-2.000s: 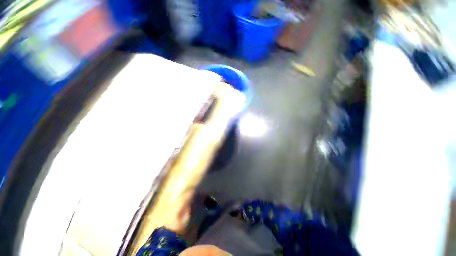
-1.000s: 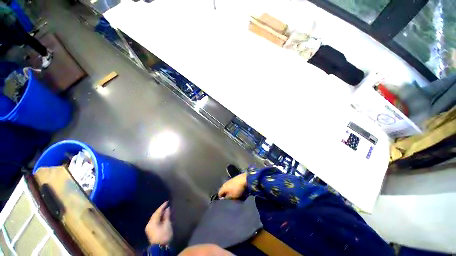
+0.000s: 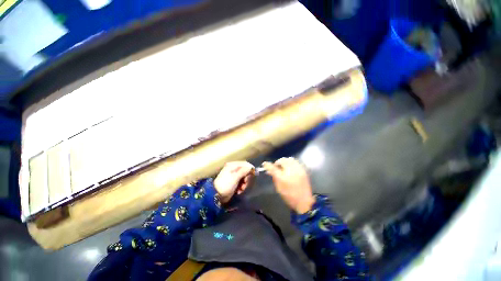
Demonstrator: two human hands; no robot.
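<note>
My left hand (image 3: 235, 180) and my right hand (image 3: 290, 180) are close together in front of the grey apron (image 3: 236, 241). Between their fingertips is a small pale item (image 3: 260, 169), too small and blurred to name. Both hands pinch at it. The white sheet (image 3: 192, 82) covers most of the board beyond my hands. At the board's left end, thin white strips (image 3: 48, 175) frame tan openings. The tan front edge of the board (image 3: 181, 178) runs just beyond my left hand.
The blue press (image 3: 121, 19) with white papers (image 3: 33, 33) stands behind the board. A blue bin (image 3: 398, 55) stands at the upper right, and another blue rim (image 3: 351, 112) shows under the board's right end. A tan piece (image 3: 419, 130) lies on the floor. A white table (image 3: 467, 230) is at the right.
The view has swung from the white table back to the board. My hands, apart one second ago, have come together at the small pale item.
</note>
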